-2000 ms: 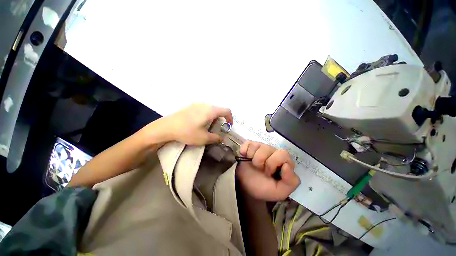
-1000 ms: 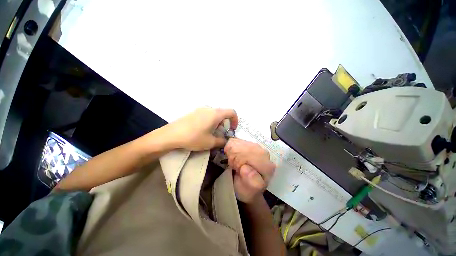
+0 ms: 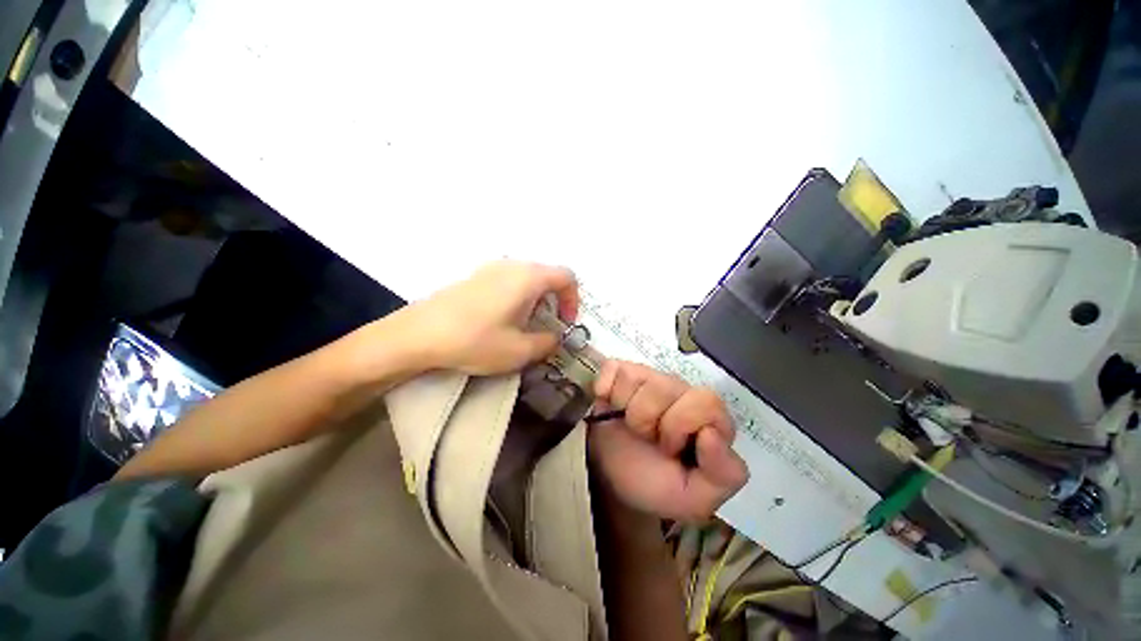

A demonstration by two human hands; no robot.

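A beige bag (image 3: 338, 538) with an open mouth lies over my lap and against the table edge. My left hand (image 3: 501, 319) pinches the ring tab (image 3: 548, 316) at the bag's top corner. A small shiny metal ring (image 3: 576, 337) shows just beside my left fingertips. My right hand (image 3: 669, 441) is closed around a small tool, with a thin dark shaft (image 3: 606, 416) sticking out toward the bag mouth. Its handle is hidden in my palm. My right fingertips are close to the ring and the tab.
A cream-white sewing machine (image 3: 1001, 313) with a dark bed plate (image 3: 782, 338) stands at the right on the white table (image 3: 413, 125). A green-handled tool (image 3: 903, 498) lies by it. Beige pieces with yellow edges (image 3: 738, 589) are at the lower right. A metal chute (image 3: 56, 113) is at the upper left.
My right hand has moved back from the ring, down and to the right, and the ring and dark shaft show again. My left hand still holds the tab.
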